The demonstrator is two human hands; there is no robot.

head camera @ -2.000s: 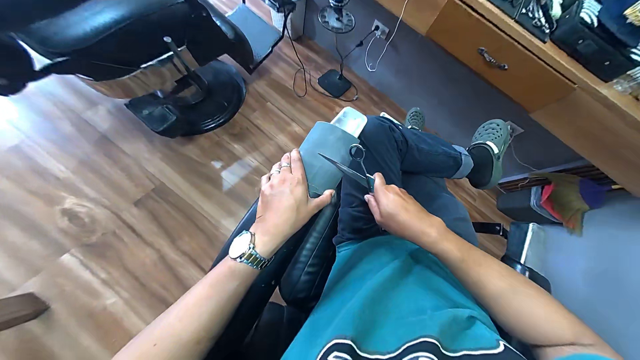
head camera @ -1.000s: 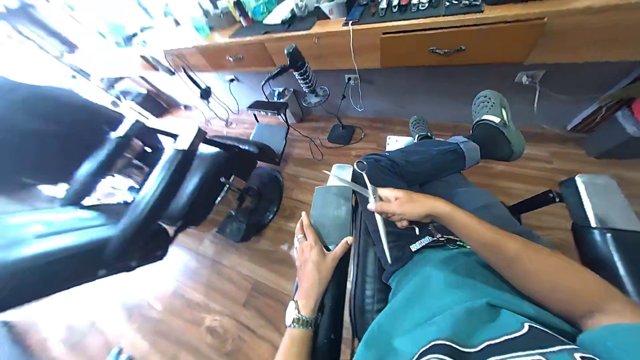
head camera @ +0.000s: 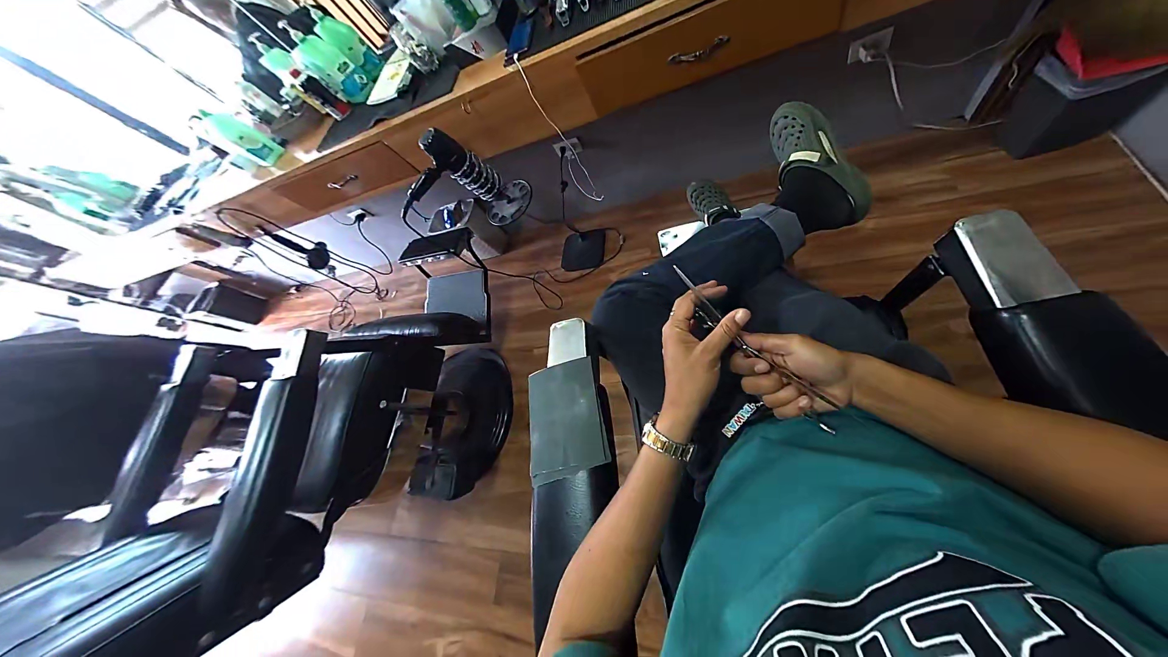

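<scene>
Metal hairdressing scissors lie slantwise across both my hands above my lap. My right hand has its fingers closed around them. Thumb and fingers of my left hand are on their upper left part, where a thin point sticks out past the fingers. How the blades and finger rings lie is partly hidden by the hands. Left of my lap, a grey sheet is draped over the black armrest of the chair I sit in, apart from both hands.
Another black barber chair stands to the left. Ahead runs a wooden counter with drawers, bearing green bottles. A hair dryer on a coiled holder, a bin and cables are below it. The right armrest is beside my right forearm.
My left hand has left the grey sheet on the armrest and come to the scissors in my right hand. The view has swung to the left.
</scene>
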